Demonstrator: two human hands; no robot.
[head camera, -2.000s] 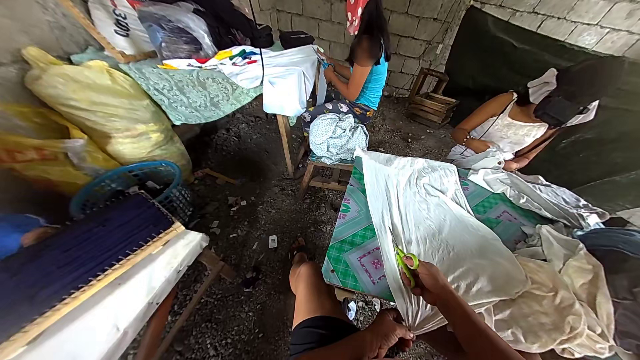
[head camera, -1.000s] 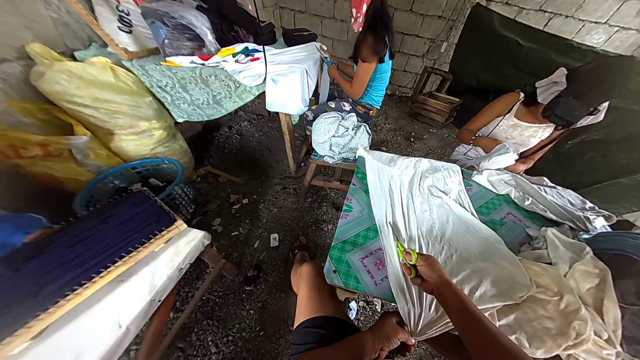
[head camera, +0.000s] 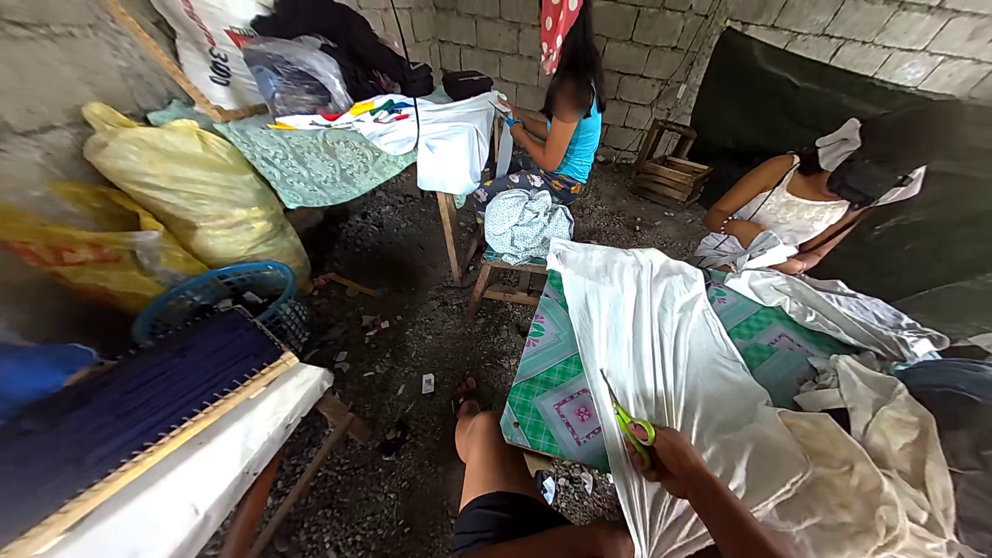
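Note:
My right hand (head camera: 673, 463) holds green-handled scissors (head camera: 637, 434) by their finger loops. The blades point up and away, over the left part of a white cloth (head camera: 659, 325). This cloth lies stretched in folds across a table with a green patterned cover (head camera: 542, 387), and its near end hangs over the front edge. At the bottom edge of the view my left hand (head camera: 612, 536) shows only in part, beside the hanging cloth; its fingers are hidden or cut off. Cream cloth (head camera: 845, 457) lies bunched to the right of my right forearm.
One person (head camera: 573, 147) sits at a far table covered in white cloth; another (head camera: 790, 201) handles white cloth at the right. A stool (head camera: 508, 283) bears a bundled cloth. A blue basket (head camera: 291, 306), yellow sacks (head camera: 194, 194) and a wooden frame with dark fabric (head camera: 178, 457) stand left.
My left hand has moved down, largely out of view; it gripped the cloth's near end before. My right hand still holds the scissors, now lower on the cloth.

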